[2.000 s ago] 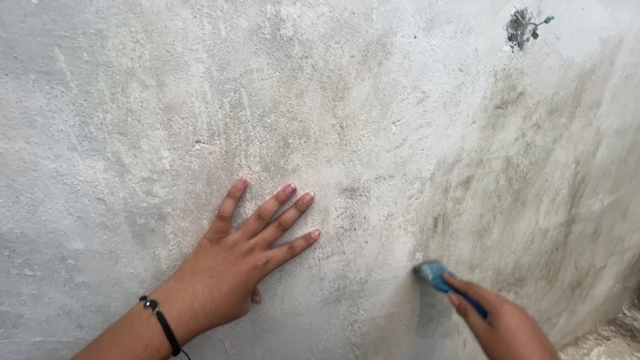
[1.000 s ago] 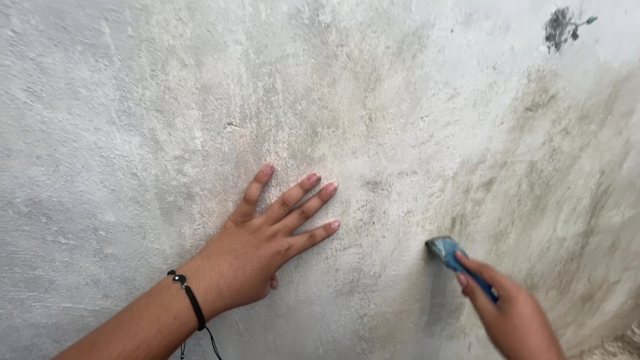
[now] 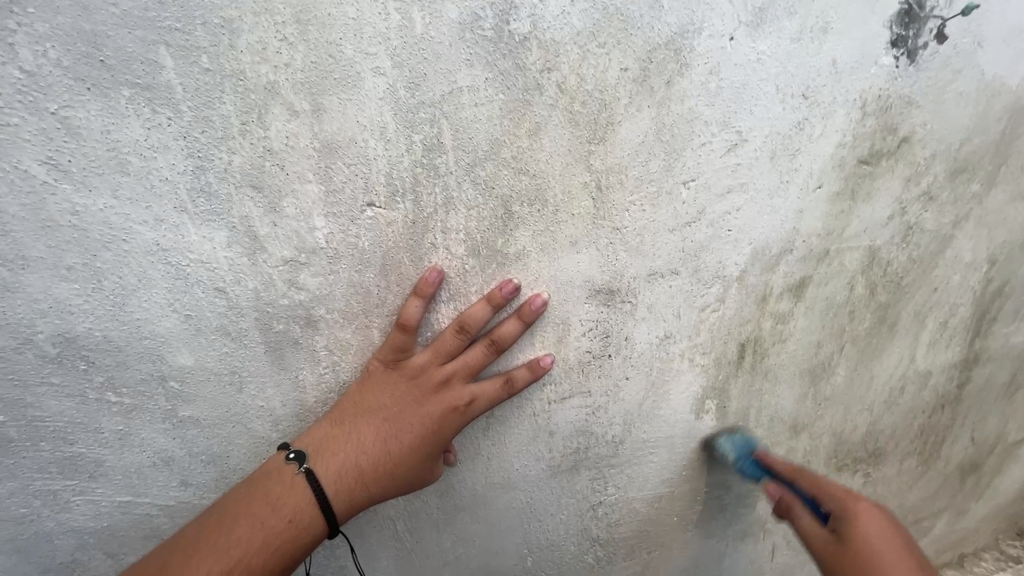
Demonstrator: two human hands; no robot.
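My left hand [image 3: 424, 400] lies spread on a rough, whitish plastered wall [image 3: 280, 200], fingers apart, holding nothing. A black cord bracelet [image 3: 322, 500] with a small charm is on that wrist. At the lower right, my right hand [image 3: 856, 512] grips the blue handle of a brush-like tool [image 3: 740, 454], blurred, whose dark tip is at the wall. The tool casts a shadow below it. Its exact kind cannot be told.
Greenish-brown stains [image 3: 864, 344] cover the wall's right part. At the top right is a dark patch [image 3: 910, 32] with a small plant sprig [image 3: 952, 20]. Rough ground [image 3: 996, 556] shows in the bottom right corner.
My right hand, still on the tool, has shifted a little against the wall. My left hand stays spread on the wall. The view has moved somewhat.
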